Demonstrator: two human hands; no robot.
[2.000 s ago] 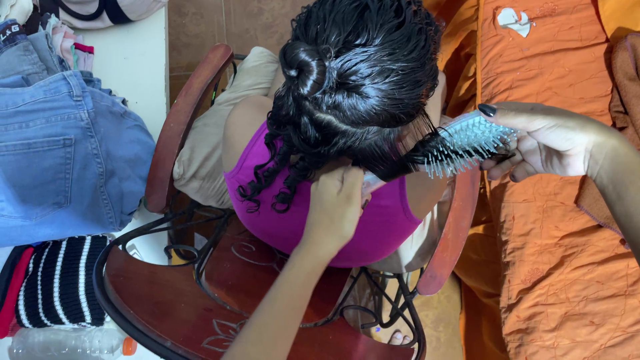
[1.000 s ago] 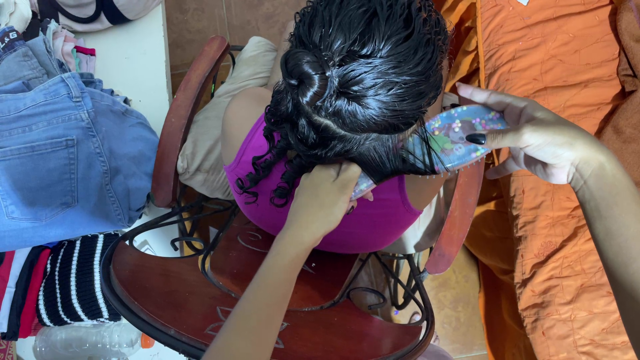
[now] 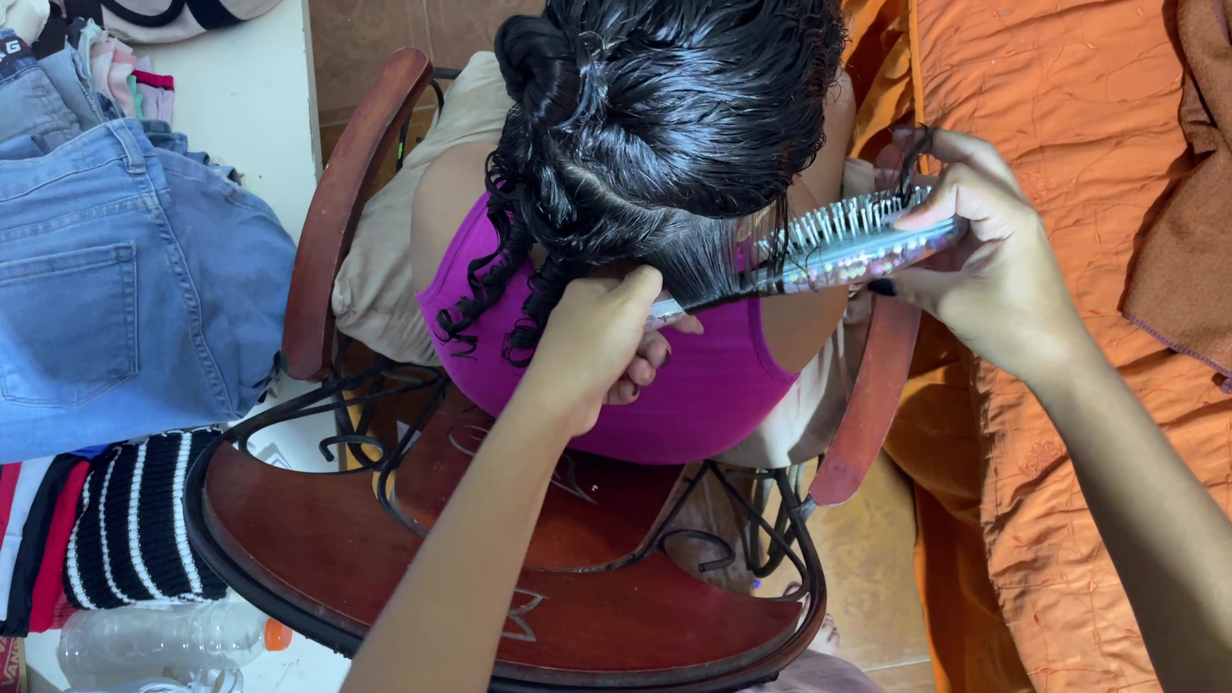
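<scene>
A seated person with wet dark hair (image 3: 693,106) and a magenta top (image 3: 693,395) has their back to me. My left hand (image 3: 602,337) is closed around the handle of a hairbrush (image 3: 847,245), behind the neck. The brush head, clear with coloured specks, points right with its bristles up, and a section of hair stretches across it. My right hand (image 3: 991,250) holds the far end of the brush head between thumb and fingers, with hair strands at the fingertips. A twisted bun (image 3: 539,72) and loose curls (image 3: 481,279) are on the left side of the head.
The person sits in a wood and black metal chair (image 3: 481,616) with armrests and a beige cushion (image 3: 414,221). Folded jeans (image 3: 115,289), striped knitwear (image 3: 144,520) and a plastic bottle (image 3: 173,635) lie on a white surface at left. An orange bedspread (image 3: 1068,462) and brown cloth (image 3: 1184,212) are at right.
The brush has turned; its bristles now face up, where its speckled back showed a second ago. My right hand, spread beside the brush then, now has its fingers closed on the brush's end.
</scene>
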